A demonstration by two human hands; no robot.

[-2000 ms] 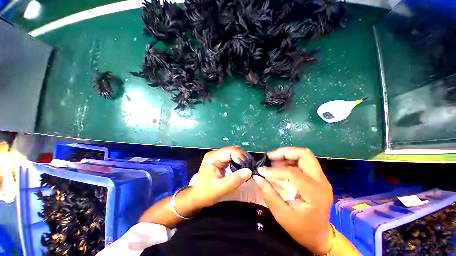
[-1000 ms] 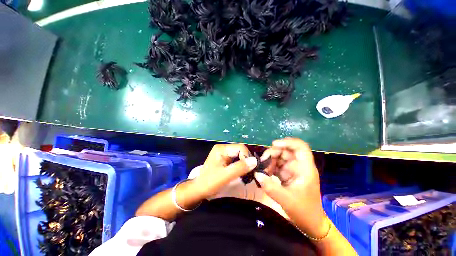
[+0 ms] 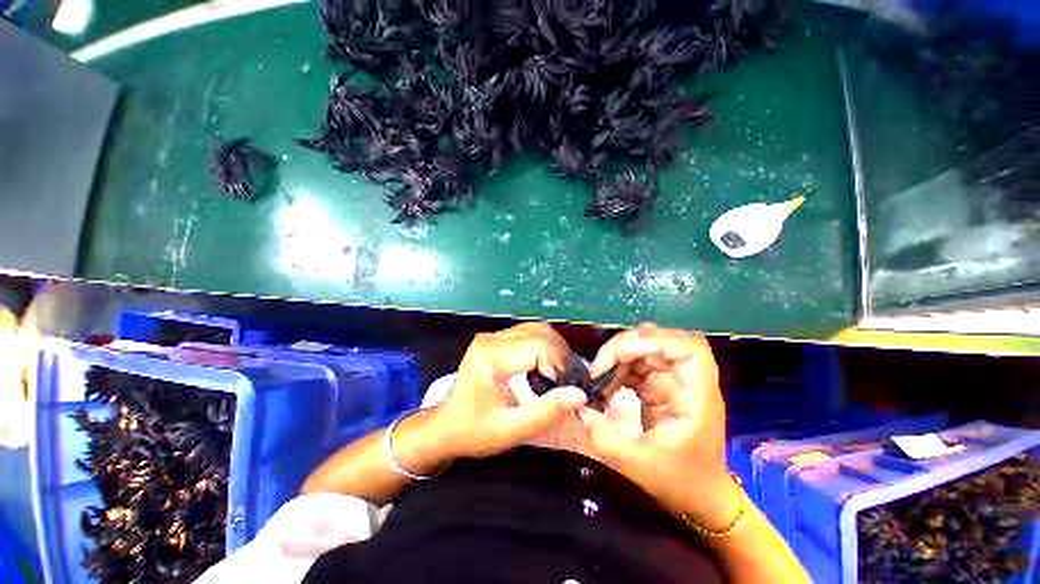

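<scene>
My left hand (image 3: pixel 500 394) and my right hand (image 3: pixel 661 405) are close together in front of my body, just below the bench edge. Both sets of fingertips pinch one small black spiky piece (image 3: pixel 574 379), which the fingers partly hide. A large pile of black spiky pieces (image 3: pixel 513 86) lies on the green bench (image 3: pixel 456 280). A single black piece (image 3: pixel 236 169) lies apart at the left of the bench. A white glue bottle (image 3: pixel 749 229) with a yellow tip lies on its side at the right.
A blue bin (image 3: pixel 248 439) of black and gold-brown pieces stands at the lower left. Another blue bin (image 3: pixel 850 519) with similar pieces and a white label (image 3: pixel 926 445) stands at the lower right. A grey panel (image 3: pixel 51 160) is at the left, a clear divider (image 3: pixel 855 194) at the right.
The fingers of both hands have shifted around the held piece, which has turned between them. The bench items stay in place; the view has moved slightly.
</scene>
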